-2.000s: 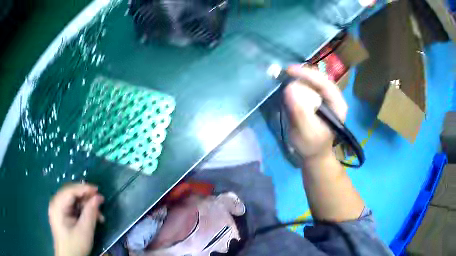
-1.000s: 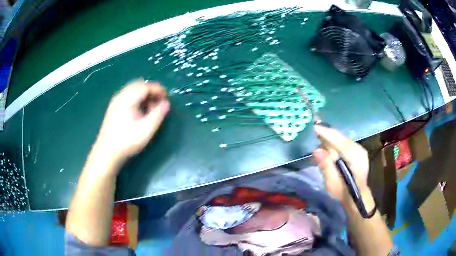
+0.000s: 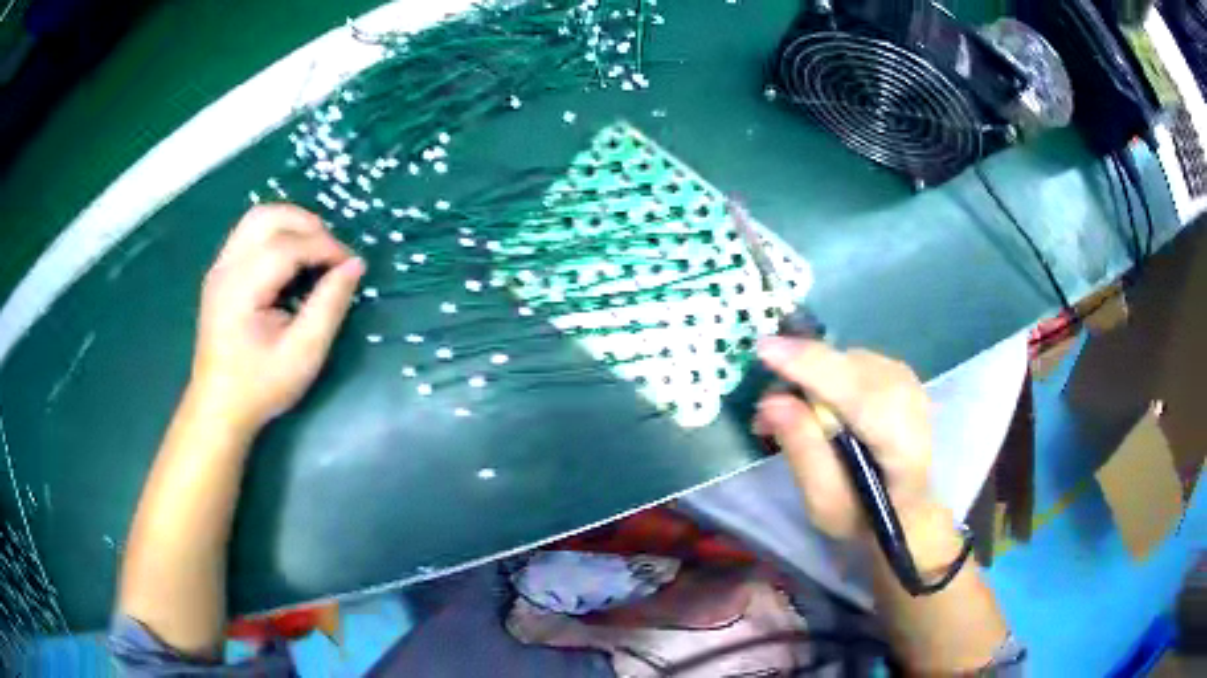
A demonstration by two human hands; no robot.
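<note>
A green PCB panel (image 3: 662, 285) lies tilted on the dark green bench, with dark green lead wires trailing off its left side to small white ends. My right hand (image 3: 860, 444) is shut on a soldering iron (image 3: 867, 490) at the panel's lower right; its thin tip reaches over the panel's right part. My left hand (image 3: 271, 311) is left of the panel near the white wire ends, thumb and forefinger pinched together. It appears to hold a wire, but the wire between its fingers is too blurred to make out.
A loose bunch of lead wires (image 3: 437, 80) lies behind the panel. A black fan (image 3: 874, 99) stands at the back right, beside a round silvery container (image 3: 1032, 73) and black cords. Open cardboard boxes (image 3: 1145, 484) stand on the blue floor at right.
Two seconds ago my right hand held the iron off the panel, beyond the bench edge. It came to the panel one second ago and remains there. The view has shifted since.
</note>
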